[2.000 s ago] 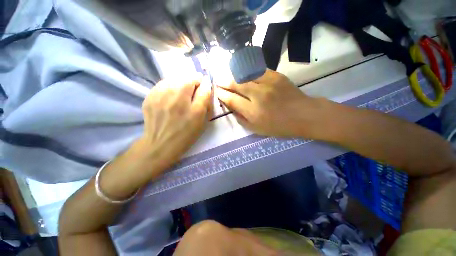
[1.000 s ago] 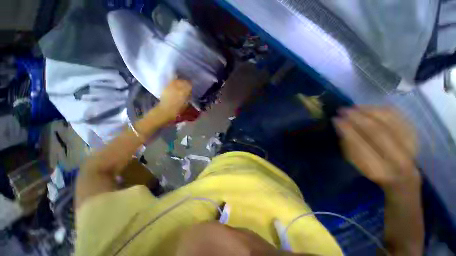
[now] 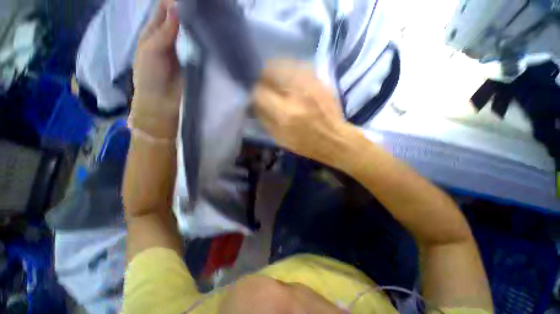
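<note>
A light grey garment piece with dark grey bands hangs between my hands at the upper left, off the table's left side; it is blurred. My left hand is at its left edge, fingers pointing up; whether it grips the cloth is unclear. My right hand is closed on the garment beside a dark band, fingers partly hidden and blurred. More pale cloth with a dark band lies on the table behind my right hand.
The white sewing table with its ruler-marked front edge spans the right. Black cut strips lie on it near the machine. Blue containers and a grey and white cloth heap are at the left, below.
My hands left the needle area, then were apart over the floor side. Now both are up at the garment piece left of the table, and the view has swung back toward the table.
</note>
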